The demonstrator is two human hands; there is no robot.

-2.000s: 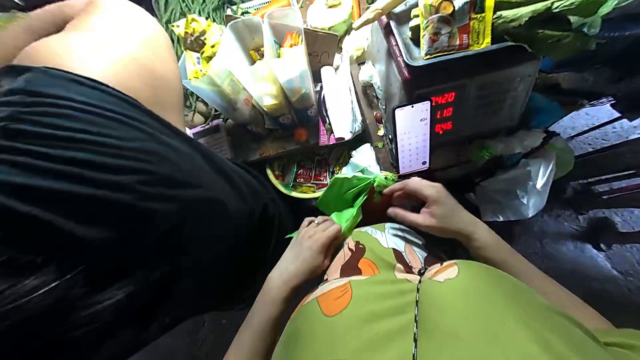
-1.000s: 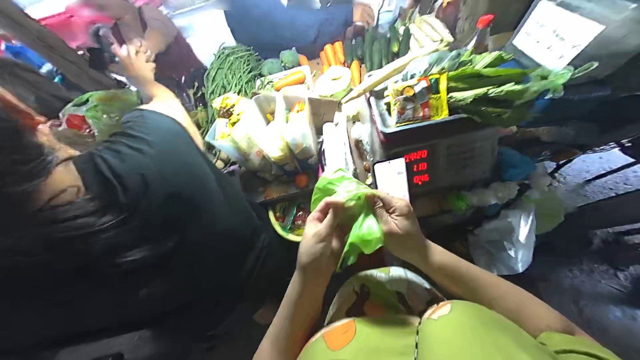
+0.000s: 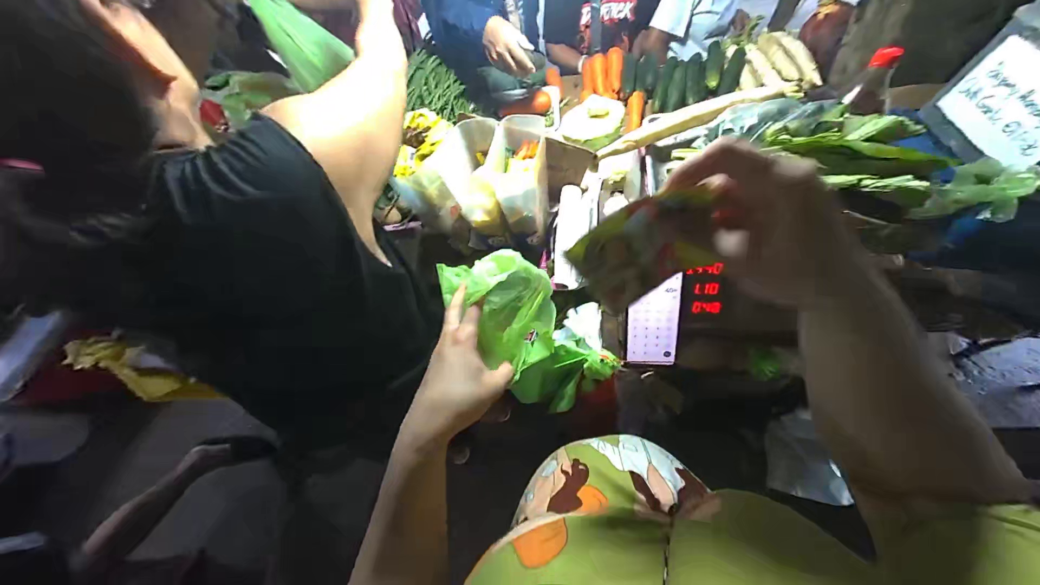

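My left hand [image 3: 463,366] holds a light green plastic bag [image 3: 516,313] in front of me, fingers around its left side. My right hand [image 3: 756,211] is raised over the scale and grips a yellow-green packet [image 3: 642,244], blurred by motion. Below the packet a phone [image 3: 654,325] showing a calculator leans against the dark scale, beside its red digits [image 3: 704,288]. Another crumpled green bag part [image 3: 569,370] lies just right of and below the held bag; where one ends and the other begins is unclear.
Clear plastic bins [image 3: 467,175] with packets stand ahead. Behind them lie green beans [image 3: 439,85], carrots [image 3: 603,75] and cucumbers [image 3: 674,81]. Leafy greens [image 3: 861,138] and a red-capped bottle [image 3: 871,81] are at right. A person in black [image 3: 284,211] reaches forward at left; others stand beyond the vegetables.
My hands were together on the green bag; my right hand has let go, moved up and right, and taken the packet that lay on the scale. The person at left has moved nearer the bins.
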